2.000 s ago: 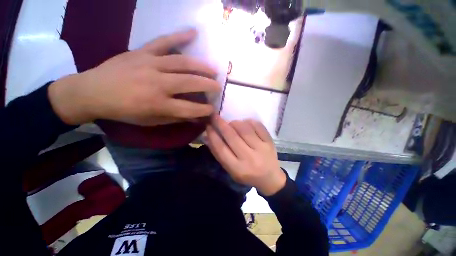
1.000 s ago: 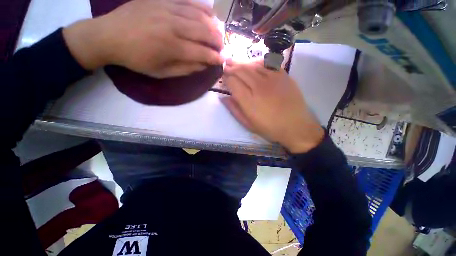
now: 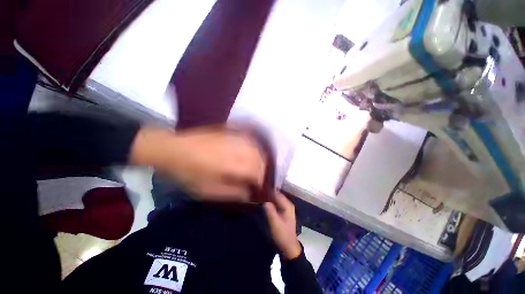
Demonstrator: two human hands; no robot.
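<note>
A maroon and white fabric panel (image 3: 221, 69) runs from the table down over its front edge toward my lap. My left hand (image 3: 210, 163), blurred, lies over the panel's near end, its fingers bent on the fabric. My right hand (image 3: 283, 223) is at the panel's lower right corner, thumb and fingers closed on the edge. A white piece (image 3: 286, 150) shows beside the panel's near end. The cream sewing machine (image 3: 397, 74) with blue stripes stands to the right, its lit needle area (image 3: 344, 109) apart from both hands.
A stack of small white pieces (image 3: 388, 161) lies right of the needle. More maroon panels (image 3: 69, 34) lie at the table's far left, and maroon and white fabric (image 3: 109, 212) hangs below. Blue plastic baskets (image 3: 360, 264) stand under the table's front edge (image 3: 368, 221).
The view has turned. Both hands and the panel have moved from the needle area to the table's front edge and my lap. More of the machine head shows.
</note>
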